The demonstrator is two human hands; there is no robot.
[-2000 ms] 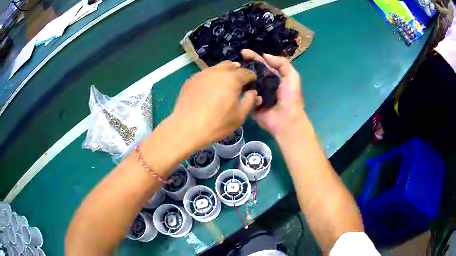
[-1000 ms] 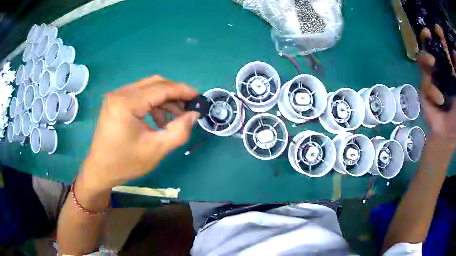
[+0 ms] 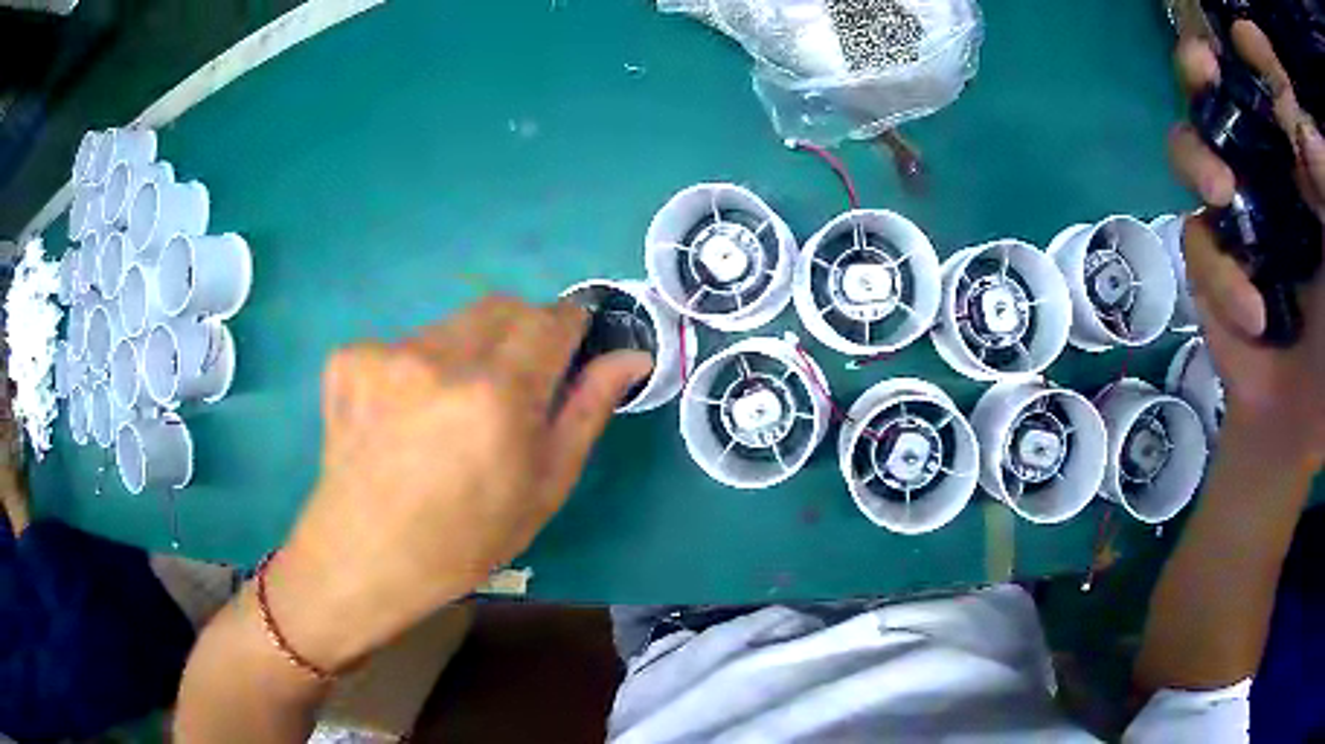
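My left hand (image 3: 451,451) reaches over the leftmost fan housing (image 3: 671,349). Its thumb and fingers pinch a black motor cover (image 3: 616,332) at the housing's opening; the fingers hide part of both. My right hand (image 3: 1228,218), cut off by the right edge, holds several black parts (image 3: 1261,182) against the palm. White fan housings stand in two rows between my hands, with spokes and pale round centres showing, such as one in the upper row (image 3: 804,276) and one in the lower row (image 3: 843,465). Thin red lead wires (image 3: 847,178) trail from some.
A clear bag of screws (image 3: 872,44) lies at the top. Stacked housings (image 3: 218,273) cluster at the far left, beside a pile of small white pieces (image 3: 32,342). The green bench (image 3: 422,175) has its near edge by my lap. Another person's dark sleeve (image 3: 87,625) shows lower left.
The view has swung from the box of black parts to the housings. My left hand has moved slightly right, bringing the black cover into the leftmost housing. My right hand still holds black parts.
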